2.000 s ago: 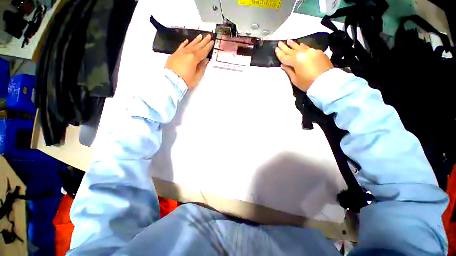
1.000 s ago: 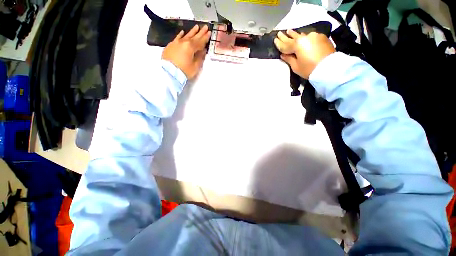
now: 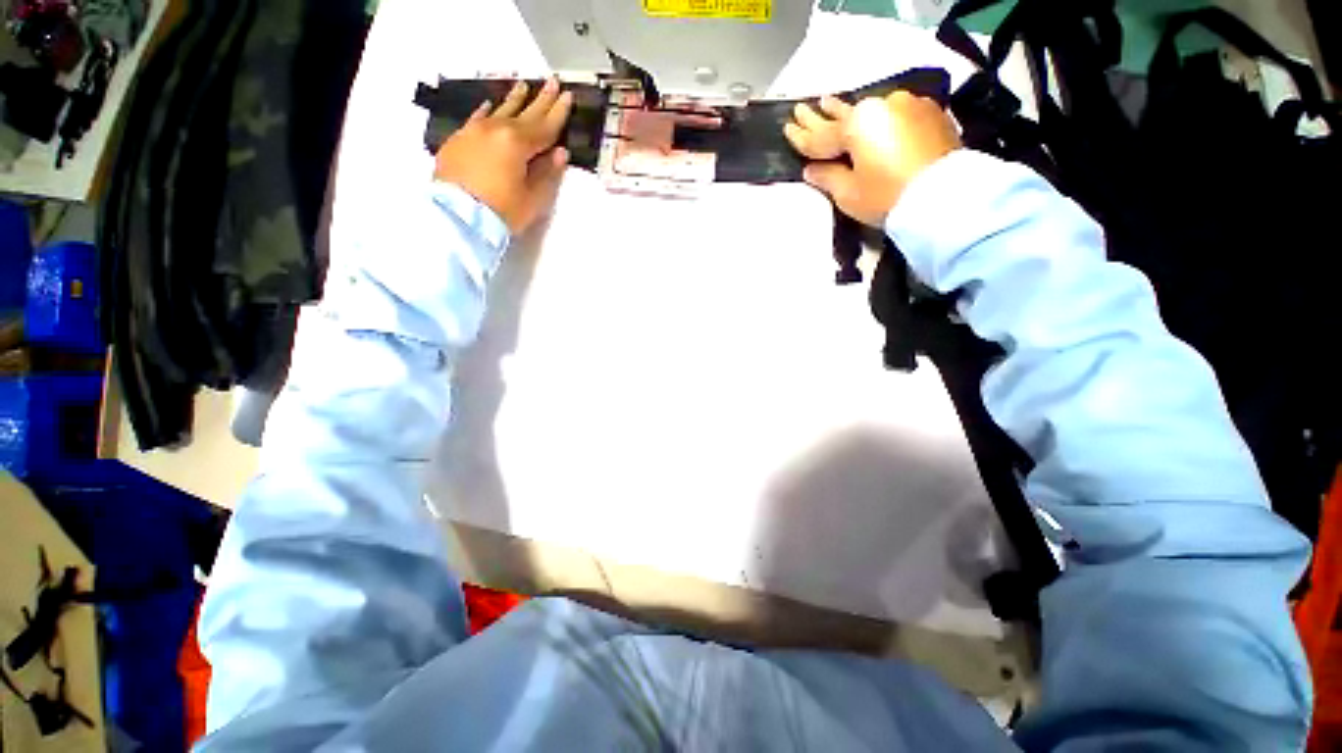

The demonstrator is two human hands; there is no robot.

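A dark camouflage strap panel (image 3: 758, 143) lies crosswise under the sewing machine head (image 3: 670, 41). A clear and reddish clamp plate (image 3: 648, 143) sits over its middle. My left hand (image 3: 505, 155) lies on the panel's left part, fingers spread over it. My right hand (image 3: 879, 152) rests on the panel's right part, its fingers bent at the edge. The needle area is small and blurred. A black webbing strap (image 3: 964, 405) with dark hardware runs from beside my right hand down toward the table's front edge.
Camouflage strap panels (image 3: 221, 206) hang together at the left. A tangled black webbing heap (image 3: 1177, 221) fills the right side. The white-covered table (image 3: 692, 368) has a pale front edge. Blue bins (image 3: 62, 294) stand at far left, and orange-red material shows at both lower sides.
The panel, clamp and machine head appear farther left in view. My left hand has shifted left along the panel. The panel's thin left end no longer points up as before. Both hands stay on the panel.
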